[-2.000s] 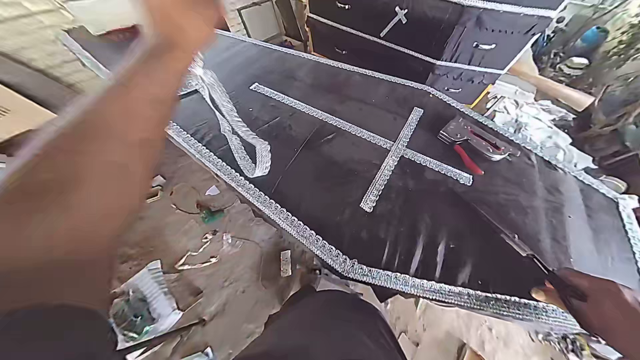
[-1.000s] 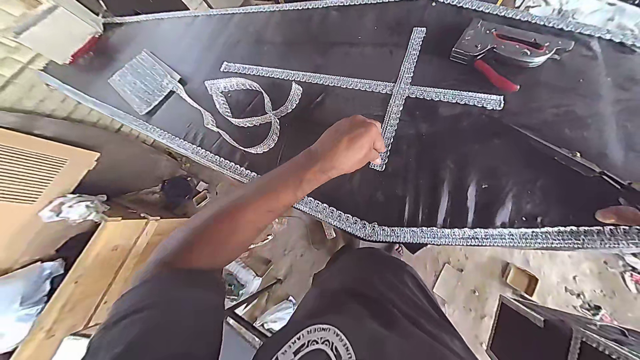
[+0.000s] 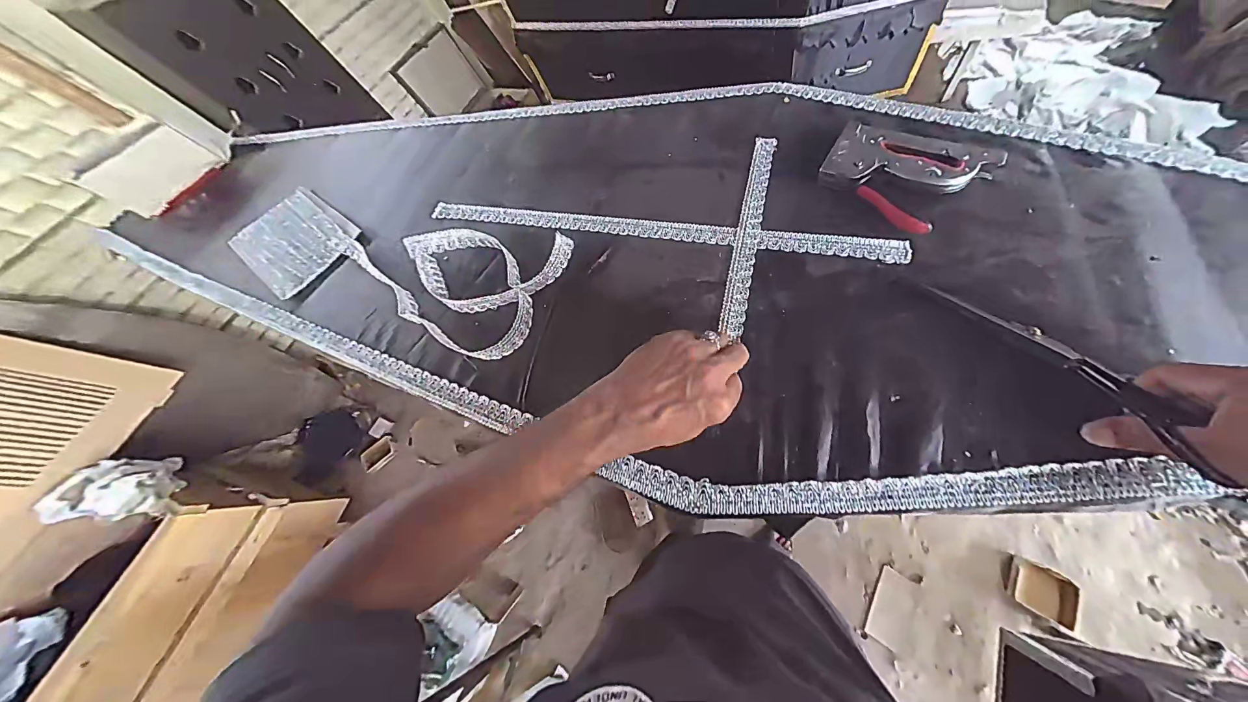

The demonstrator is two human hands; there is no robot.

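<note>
A black-covered coffin lid [image 3: 624, 380] edged with silver braid lies before me, and on it two silver braid strips form a cross [image 3: 744, 236]. My left hand [image 3: 682, 388] pinches the near end of the cross's shorter strip. My right hand [image 3: 1185, 414] holds long scissors [image 3: 1063, 353], whose blades point up and left over the lid; they look closed. Beyond them a metal staple gun [image 3: 912, 158] with a red handle rests on the lid. To the left is a flat bundle of silver braid [image 3: 294, 244], its loose tail [image 3: 473, 302] curling toward the cross.
Another black coffin [image 3: 673, 54] with handles stands behind the lid. White crumpled material [image 3: 1092, 83] is piled at the back right. Wooden boards [image 3: 185, 595] and a slatted panel [image 3: 68, 419] lie at the lower left. Scraps and a small open box [image 3: 1043, 592] are on the floor.
Since two seconds ago, my left arm has come down from the upper left to the cross. The braid bundle, earlier behind that arm, now shows. My right hand still holds the scissors.
</note>
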